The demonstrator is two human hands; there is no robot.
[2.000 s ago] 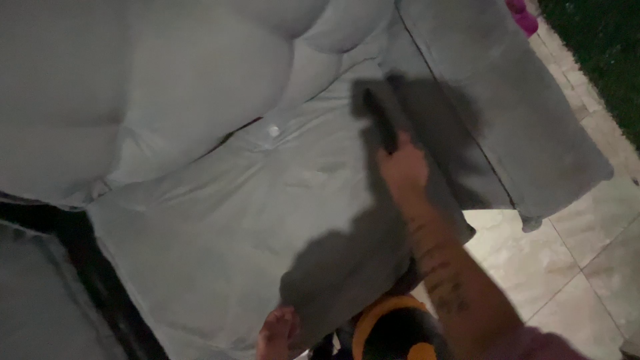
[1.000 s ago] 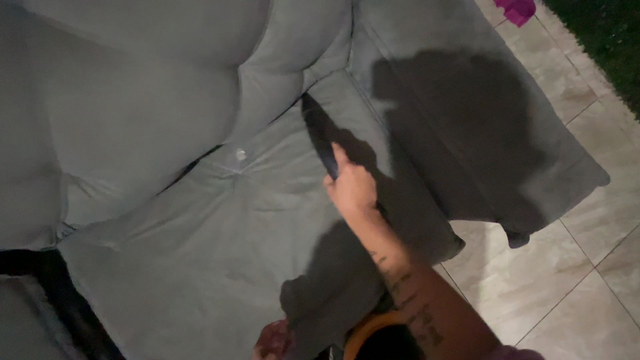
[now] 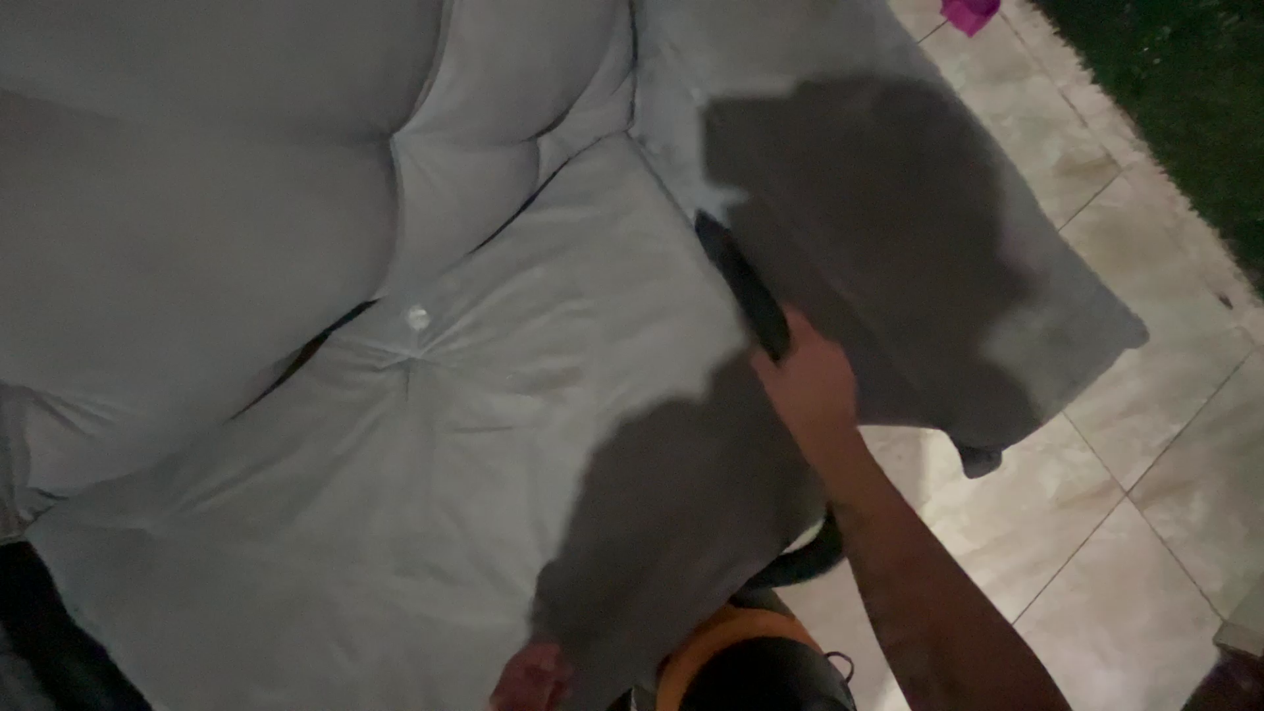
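My right hand [image 3: 812,380] is closed around a long black nozzle [image 3: 743,286], which looks like a vacuum crevice tool. Its tip lies at the seam between the grey sofa's seat cushion [image 3: 474,474] and its right armrest [image 3: 790,148]. At the bottom edge my left hand [image 3: 533,677] rests at the front of the cushion; its fingers are partly cut off and blurred. A small whitish spot or object [image 3: 418,317] shows on the cushion near the backrest [image 3: 217,197].
An orange and black round machine [image 3: 755,652] stands at the sofa's front, with a black hose [image 3: 805,563] beside it. Light floor tiles [image 3: 1076,553] lie on the right, then grass [image 3: 1175,118]. A magenta object [image 3: 971,14] lies at the top right. A dark gap runs at lower left.
My right hand has moved the nozzle from the seam at the back of the seat to the armrest seam. My left hand stays near the cushion's front. The view has shifted.
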